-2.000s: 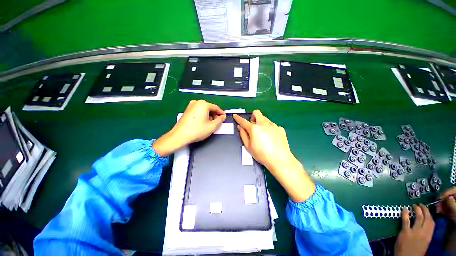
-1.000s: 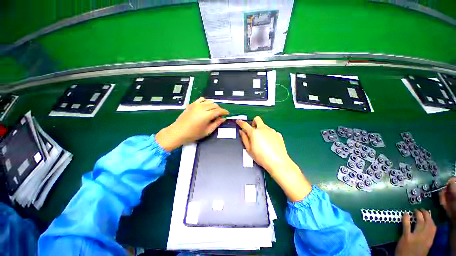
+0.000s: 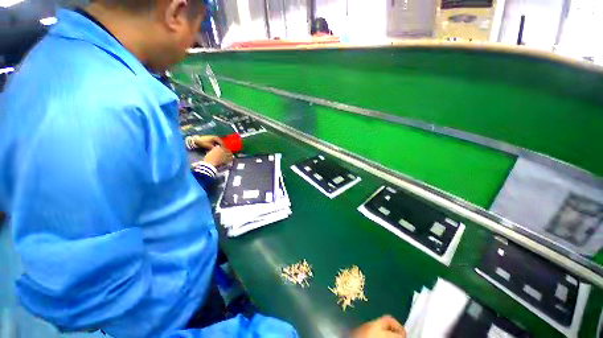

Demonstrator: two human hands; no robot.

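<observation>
My left hand [image 3: 380, 327] is at the bottom edge, partly cut off and slightly blurred; its fingers are not clear enough to tell if they hold anything. It is just left of white protective sheets [image 3: 436, 310]. A black tablet back cover [image 3: 473, 320] with pale patches lies by these sheets, cut off by the bottom edge. Left of my hand is a pile of small cream parts [image 3: 349, 286]. Further left is a smaller pile of dark-tipped parts [image 3: 297, 272]. My right hand is out of the picture.
A person in blue [image 3: 99, 185] fills the left side. Beyond are a stack with a black cover on top [image 3: 250, 181], a red item [image 3: 232, 142] and another pair of hands [image 3: 217, 155]. More covers [image 3: 413, 221] on white sheets line the green barrier [image 3: 397, 142].
The view has swung far to the left. Both hands were at the cover's top edge; now only part of my left hand shows, near the small piles. My right hand has left the picture.
</observation>
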